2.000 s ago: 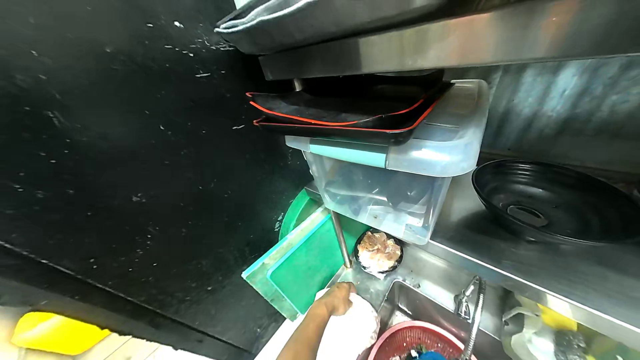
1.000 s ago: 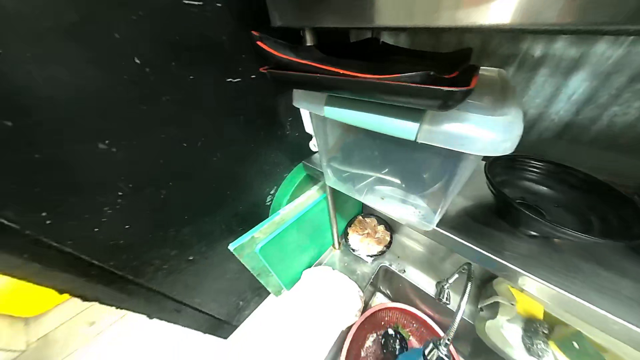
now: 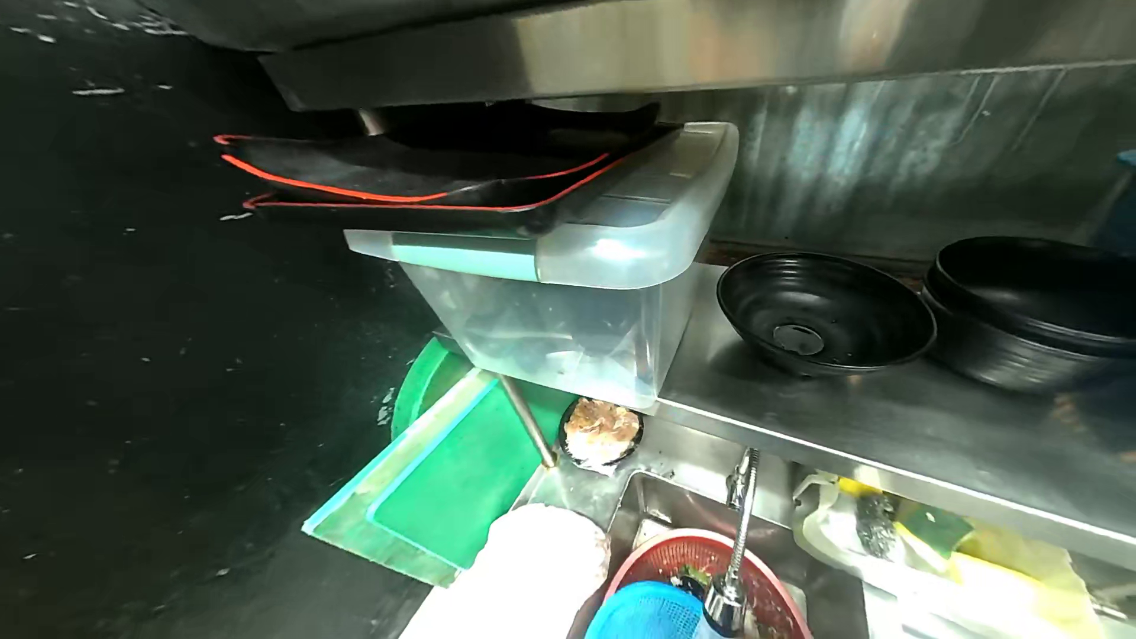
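Neither of my hands shows in the present view. A white, overexposed rounded object (image 3: pixel 541 568), whose kind I cannot tell, lies at the bottom centre, left of the steel sink (image 3: pixel 692 501). In the sink sits a red plastic colander (image 3: pixel 657 548), with a blue mesh basket (image 3: pixel 643 612) overlapping it and dark and green bits inside. A flexible metal faucet (image 3: pixel 745 515) hangs over them. Behind the white object, a black bowl of pale brown food (image 3: pixel 602 432) stands on the sink's rim. Green cutting boards (image 3: pixel 461 479) lean at the left beside a metal post (image 3: pixel 528 422).
A clear plastic storage box (image 3: pixel 568 328) stands on the steel shelf (image 3: pixel 843 417), with black red-edged trays (image 3: pixel 399 173) on its lid. A wide black bowl (image 3: pixel 825 311) and stacked black bowls (image 3: pixel 1038 311) are to its right. Sponges (image 3: pixel 932 532) lie below the shelf. A black wall (image 3: pixel 177 355) borders the left.
Two seconds ago a hand rested on the white object; it is out of view now. The blue basket shows more fully over the red colander. The view has shifted.
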